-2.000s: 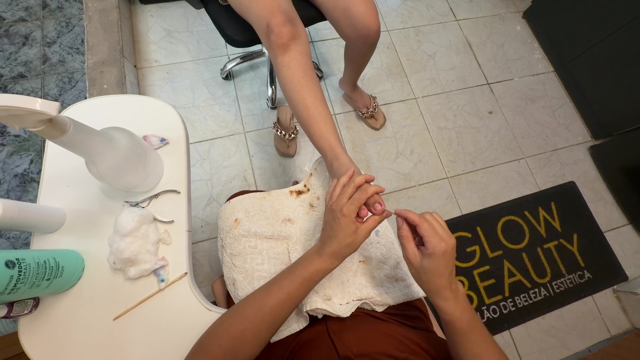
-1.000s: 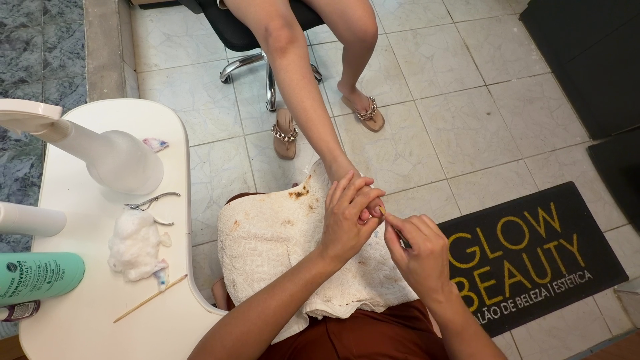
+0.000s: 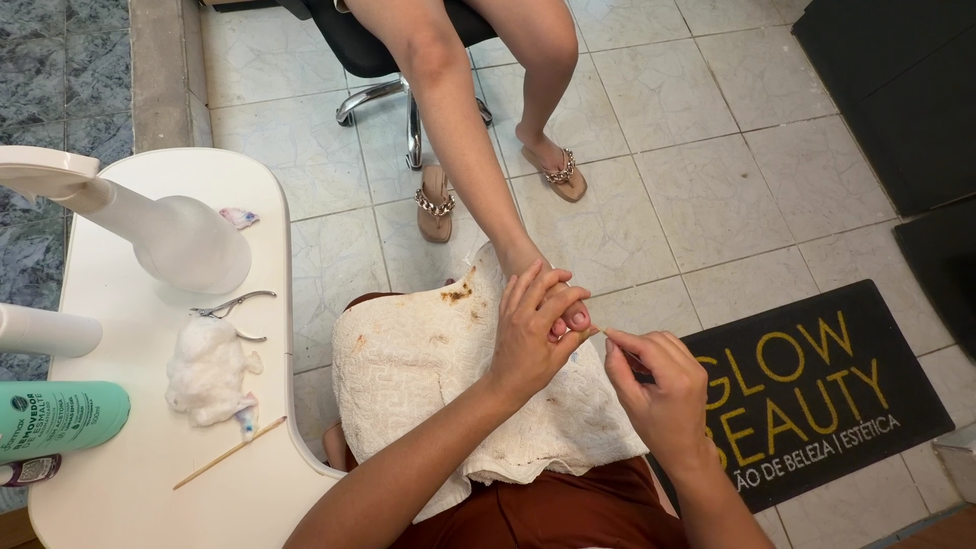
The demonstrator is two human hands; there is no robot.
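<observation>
Another person's bare foot (image 3: 521,255) rests over a stained white towel (image 3: 412,351) on my lap. My left hand (image 3: 534,328) wraps over the foot, its fingers across the top and the thumb near the toes. The big toe (image 3: 577,315) shows between my fingers, its nail reddish. Just right of the toes, my right hand (image 3: 659,381) pinches a thin, light-tipped stick (image 3: 608,332), most of it hidden by the fingers. The stick's tip points at the toes; whether it touches them I cannot tell.
On the white table (image 3: 114,488) at left stand a spray bottle (image 3: 194,244) and a green remover bottle (image 3: 69,415), with cuticle nippers (image 3: 232,305), cotton (image 3: 206,374) and a wooden stick (image 3: 229,454). A sandal (image 3: 435,206) and a dark mat (image 3: 808,389) lie on the tiled floor.
My right hand has moved slightly away from the toes since one second ago, still pinching the stick. The left hand keeps its hold on the foot.
</observation>
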